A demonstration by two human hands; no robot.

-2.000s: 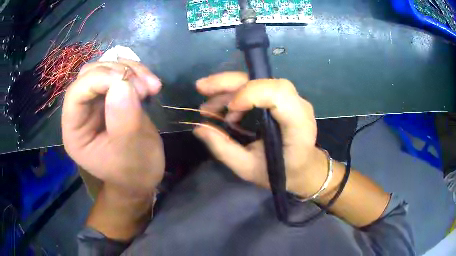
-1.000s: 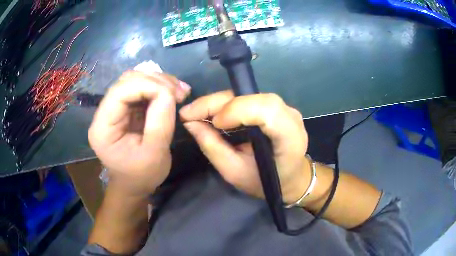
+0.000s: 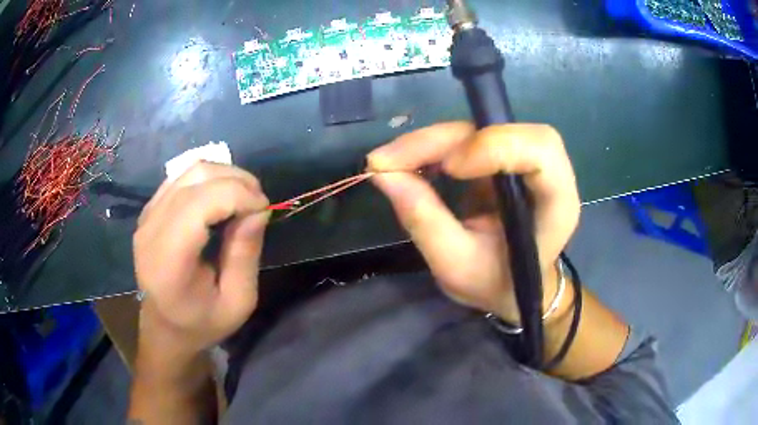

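My left hand (image 3: 199, 249) pinches one end of thin red lead wires (image 3: 328, 190) between thumb and forefinger. A white patch (image 3: 198, 158) shows just behind its fingers; whether it is on a finger is unclear. My right hand (image 3: 490, 207) pinches the other end of the wires at its fingertips. It also holds a black soldering iron (image 3: 489, 91) across the palm, metal end pointing up and away, its tip cut off by the top edge. A green PCB panel strip (image 3: 341, 56) lies beyond the hands, touching neither.
A black pad (image 3: 347, 102) lies at the strip's near edge. Bundles of red-ended black cables (image 3: 58, 178) lie at the left. A blue tray (image 3: 694, 37) with green boards is at the top right. A blue stool (image 3: 669, 217) stands below the bench edge.
My hands have moved apart, with the wires now stretched between them. The iron has shifted right. The view has shifted, showing the whole strip lower and further left, and the black pad.
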